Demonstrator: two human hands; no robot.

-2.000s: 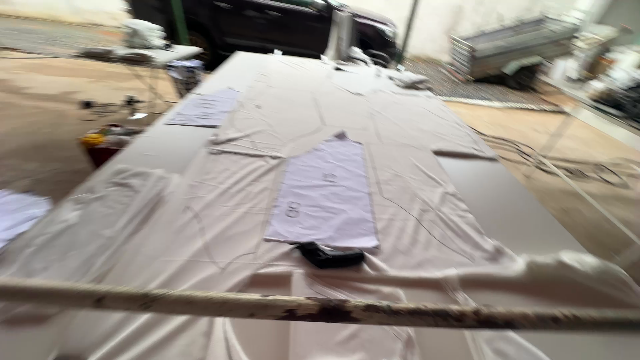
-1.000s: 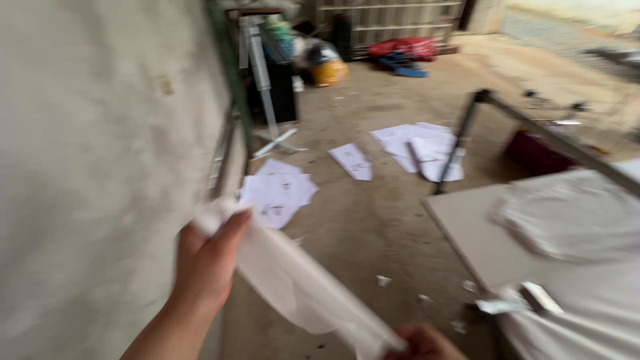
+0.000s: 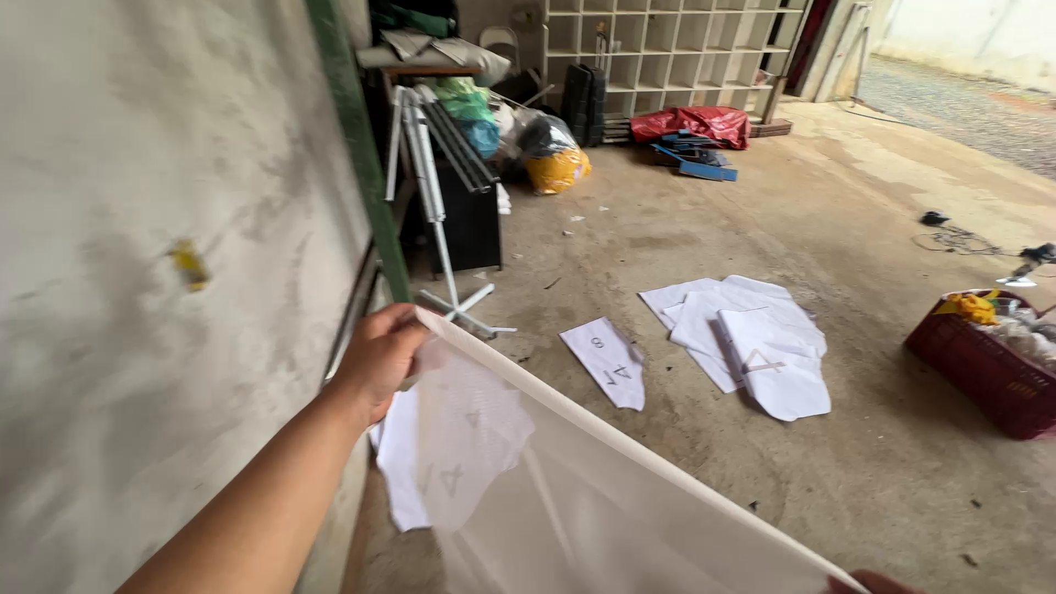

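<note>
My left hand grips one corner of a thin, see-through white fabric. The fabric's folded upper edge runs taut down to the lower right, where my right hand holds it at the frame's bottom edge, mostly out of view. Through the cloth shows part of a white paper pattern piece on the floor by the wall. A smaller pattern piece bearing marks lies beyond the fabric, and a pile of paper pieces lies to its right.
A rough wall and green post stand at left. Near them is a white metal folding stand. A dark red crate sits at right. Stuffed bags, a red plastic cover and white shelving are at the back.
The view has swung from the long cloth-covered table to the wall and floor. The fabric between my hands hangs more spread out than one second ago.
</note>
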